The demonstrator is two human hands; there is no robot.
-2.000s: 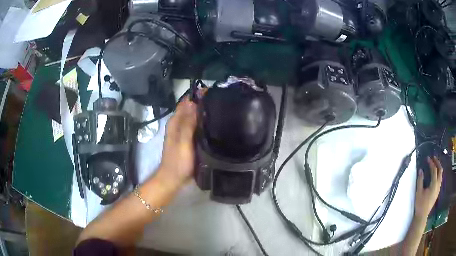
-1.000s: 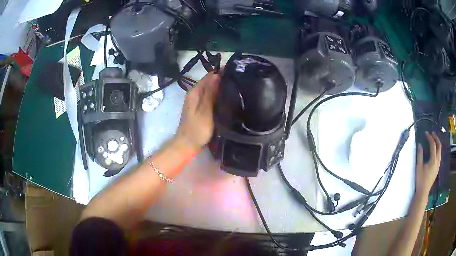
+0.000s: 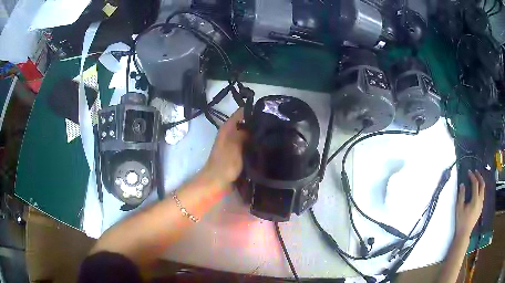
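Note:
A black dual-lens PTZ camera (image 3: 285, 155) stands in the middle of the white sheet (image 3: 221, 243), its round glossy head toward the back and its square part toward me. My left hand (image 3: 228, 149) holds its left side; the fingertips are partly hidden behind it. A reddish glow lies on the sheet in front of it. My right hand (image 3: 469, 202) is at the far right, over a small dark thing, perhaps a mouse, on a black pad. Another PTZ camera (image 3: 130, 149) lies at the left with whitish lamps around its lens.
Two grey-black cameras (image 3: 365, 102) are at the back right, their cables joining the black cable harness (image 3: 426, 221). A grey camera base (image 3: 169, 58) is at the back left. More cameras line the back. A white lump (image 3: 401, 185) lies at the right.
The held camera now faces slightly right of where it was at first, and my left hand moved with it. The reddish glow has appeared on the sheet. My right hand stays at the pad.

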